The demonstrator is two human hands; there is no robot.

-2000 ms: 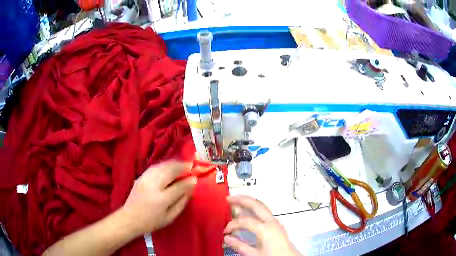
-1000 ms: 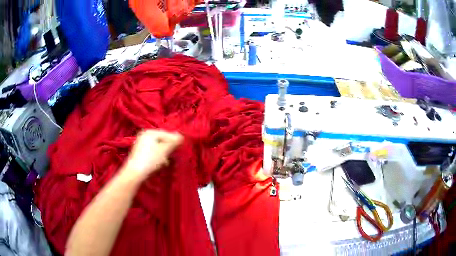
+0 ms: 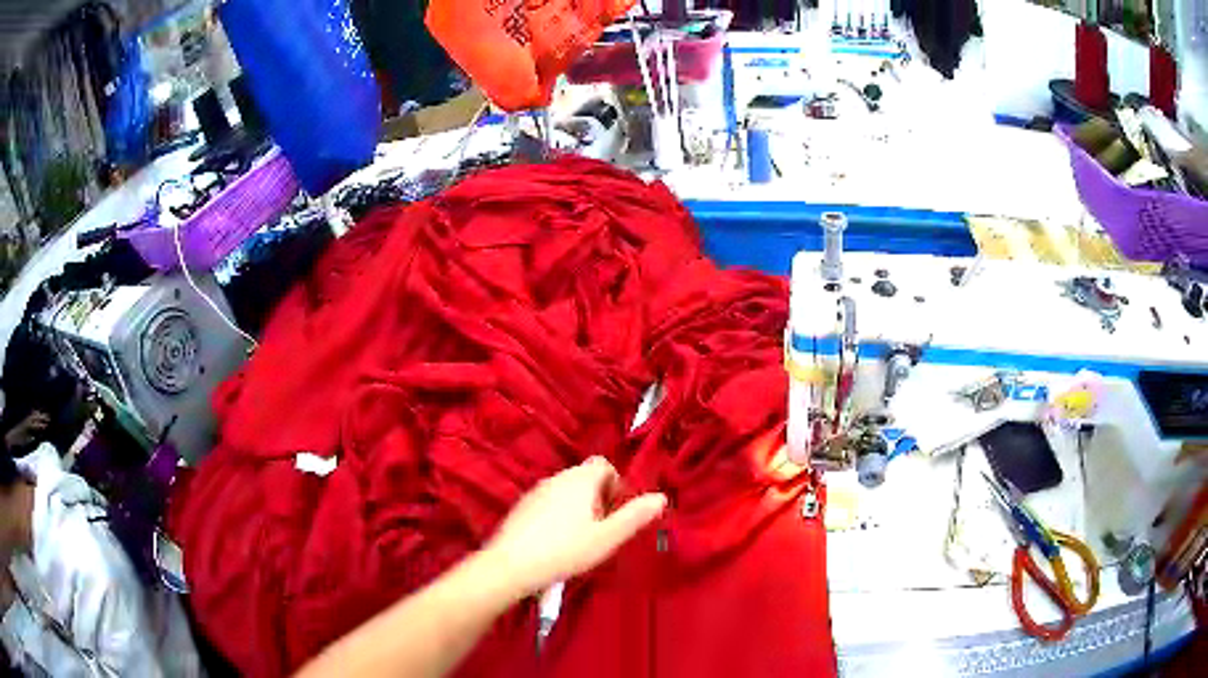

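Observation:
My left hand is over the red fabric, left of the sewing machine, with curled fingers; whether it grips cloth is unclear. My right hand is out of the picture. A large crumpled red heap lies left of the machine, with a small white label on it. A flat red fabric piece runs from the needle area towards the front edge. The white sewing machine stands at the right, with its presser foot area at the cloth.
Scissors with red and orange handles lie on the machine bed, below a dark flat rectangle. Purple baskets stand at the back right and left. A grey-white box is at the left. A person in white is at lower left.
The view has swung left. My right hand has left the picture. My left hand has moved from the cloth near the needle to the heap, then down and right across it.

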